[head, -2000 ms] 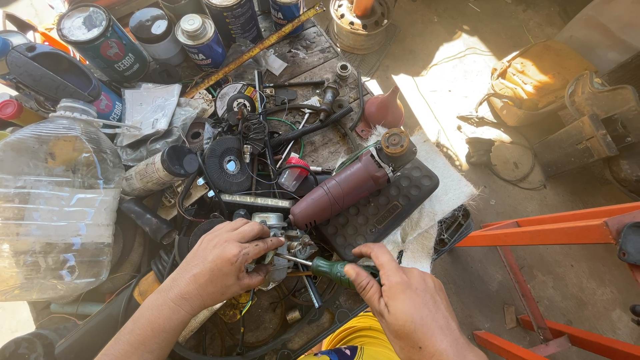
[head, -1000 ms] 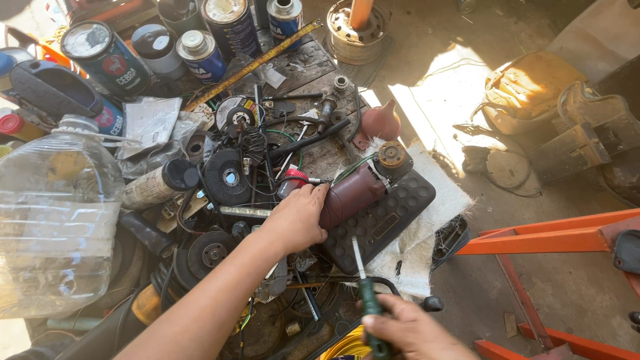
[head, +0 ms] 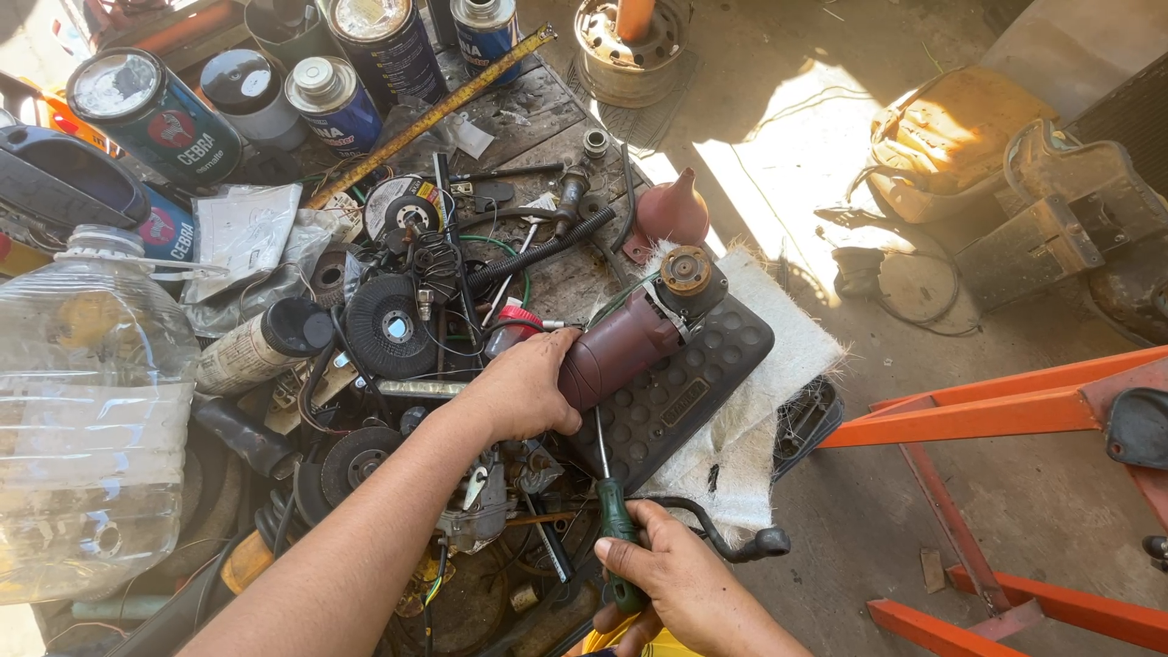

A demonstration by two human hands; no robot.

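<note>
My left hand (head: 529,388) grips the near end of the dark red body of an angle grinder (head: 620,356); its metal head with a round flange points up and right. The grinder lies on a black dimpled plastic case (head: 721,374). In my right hand (head: 671,570) is a screwdriver with a green handle (head: 617,529). Its shaft points up, and the tip is close to the grinder's near end; contact cannot be told. A metal carburetor-like part (head: 479,502) lies below my left wrist, partly hidden by the forearm.
Cluttered wooden bench: a flap disc (head: 391,326), a red rubber bulb or funnel (head: 673,212), a yellow metal ruler (head: 438,109), paint cans (head: 155,114) and a large clear plastic jug (head: 87,401). An orange metal frame (head: 985,415) stands at the right, a wheel rim (head: 630,55) behind the bench.
My left hand has left the metal part near the bench's front and taken hold of the grinder. My right hand has moved down and right with the screwdriver, which now points up instead of left.
</note>
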